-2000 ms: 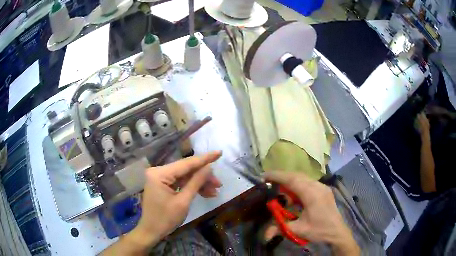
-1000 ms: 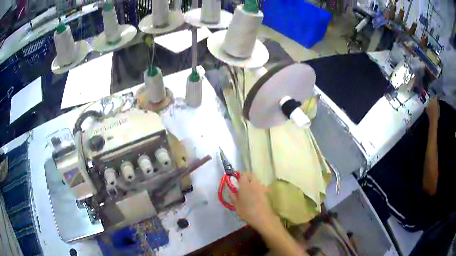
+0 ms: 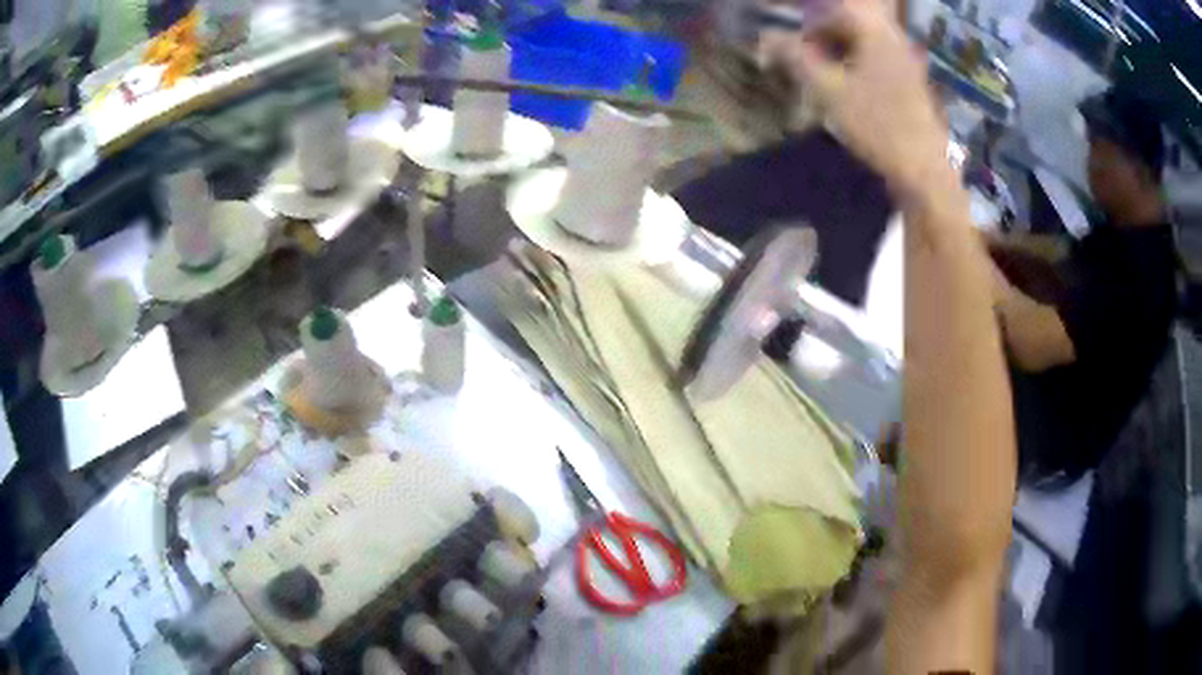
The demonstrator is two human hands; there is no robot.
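Observation:
The red-handled scissors (image 3: pixel 630 564) lie on the white table (image 3: pixel 541 422), dark blades pointing up and left, with no hand on them. The cream overlock machine (image 3: pixel 356 541) is at the lower left, cut off by the bottom edge. Pale green fabric pieces (image 3: pixel 659 382) hang in a long stack right of the scissors. My right hand (image 3: pixel 863 92) is raised at the top right, its arm crossing the right side. It is blurred, and I cannot tell whether its fingers hold anything. My left hand is out of the picture.
A grey reel (image 3: pixel 758 317) stands over the fabric stack. Thread cones (image 3: pixel 609 178) stand on white discs across the back, with smaller green-tipped cones behind the machine. A person in dark clothing (image 3: pixel 1114 303) is at the right. A blue object (image 3: pixel 580 66) is at the back.
My right hand has let go of the scissors and risen to the top right. My left hand, seen two seconds ago, is gone from view. The view has shifted and tilted.

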